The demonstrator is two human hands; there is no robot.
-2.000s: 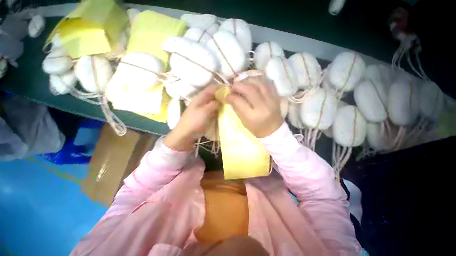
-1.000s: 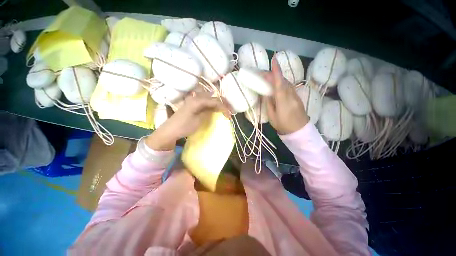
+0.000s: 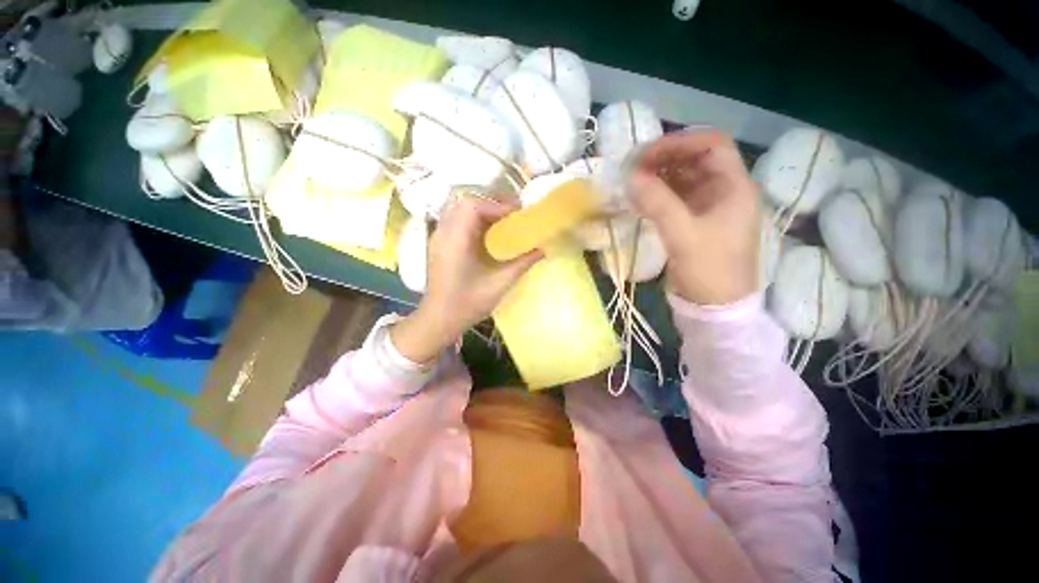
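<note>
My left hand holds an oval pad with its tan face up, together with a yellow label sheet that hangs below it toward my body. My right hand is raised just right of the pad, fingers bent and blurred. Something pale and blurred shows between its fingertips and the pad's right end; I cannot tell what it is or whether the fingers grip it. White oval pads with brown lines lie piled behind and on both sides of my hands.
Spare yellow sheets lie among the pads at left. Cords trail over the dark green surface's near edge. A pale rail runs behind the pads. A cardboard carton and a blue item stand below left. Pale clothing shows at far left.
A tan-faced pad now shows in my left hand over the yellow sheet. My right hand has moved right and up in the view, and the white pad beside it no longer shows there.
</note>
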